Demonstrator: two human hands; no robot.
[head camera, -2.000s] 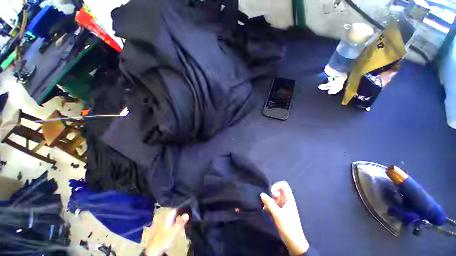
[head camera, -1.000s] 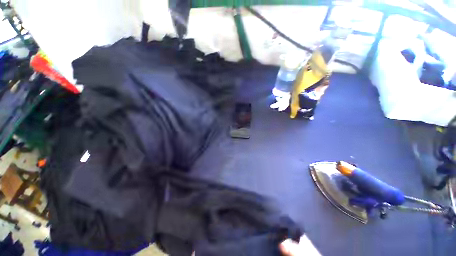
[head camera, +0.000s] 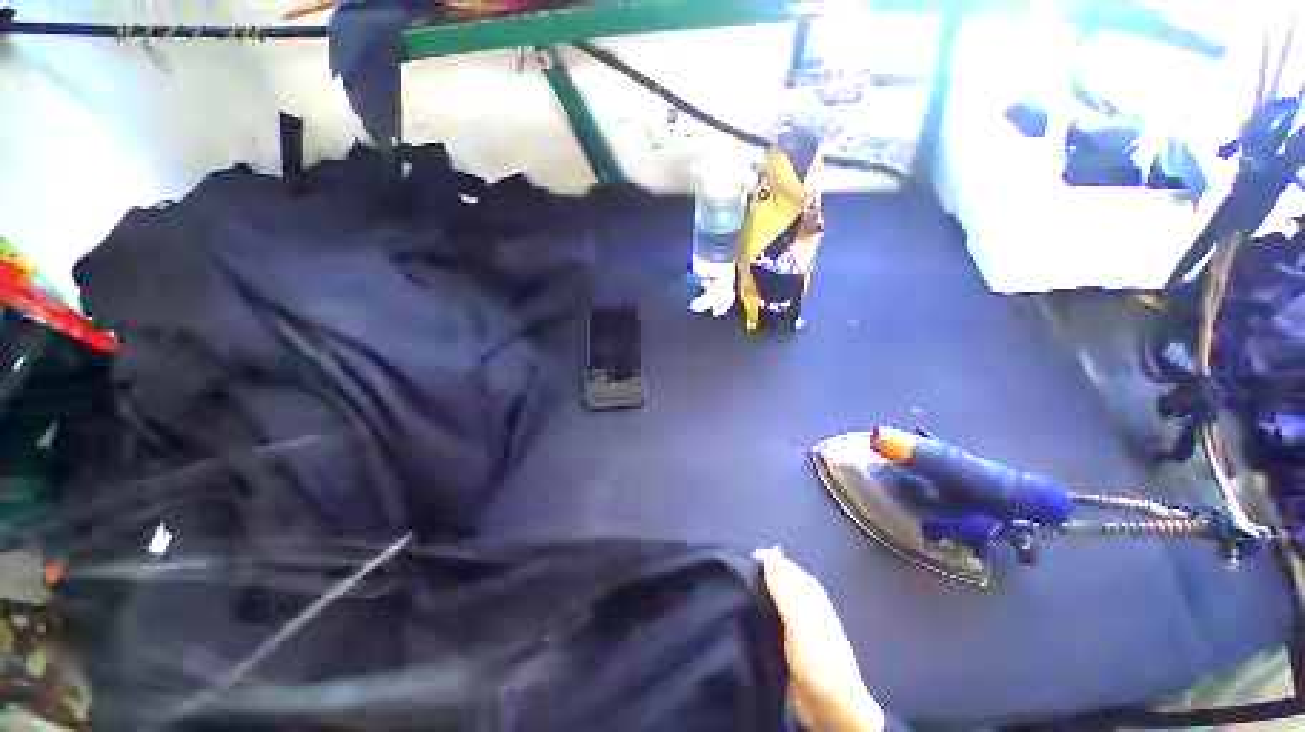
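Note:
A black garment piece (head camera: 616, 629) lies stretched across the lower left and middle of the view. My right hand (head camera: 819, 644) grips its right edge at the bottom centre. My left hand is not visible. More dark cloth is heaped behind it at the left of the table. The steam iron (head camera: 930, 493) rests to the right of my right hand, its silver soleplate pointing up and left. No hand touches it.
A mobile phone (head camera: 616, 358) lies on the navy table cover (head camera: 916, 358). Behind it stand a clear bottle (head camera: 717, 229) and an open snack pouch (head camera: 780, 243), with a crumpled white lump (head camera: 711, 296) beside them. A white bin (head camera: 1030, 236) is at the back right. Twin hoses (head camera: 1159, 518) run right from the iron.
The view has turned right. My right hand has drawn the cloth's edge out, and the cloth is now spread wider across the front. My left hand, visible two seconds ago, is out of sight.

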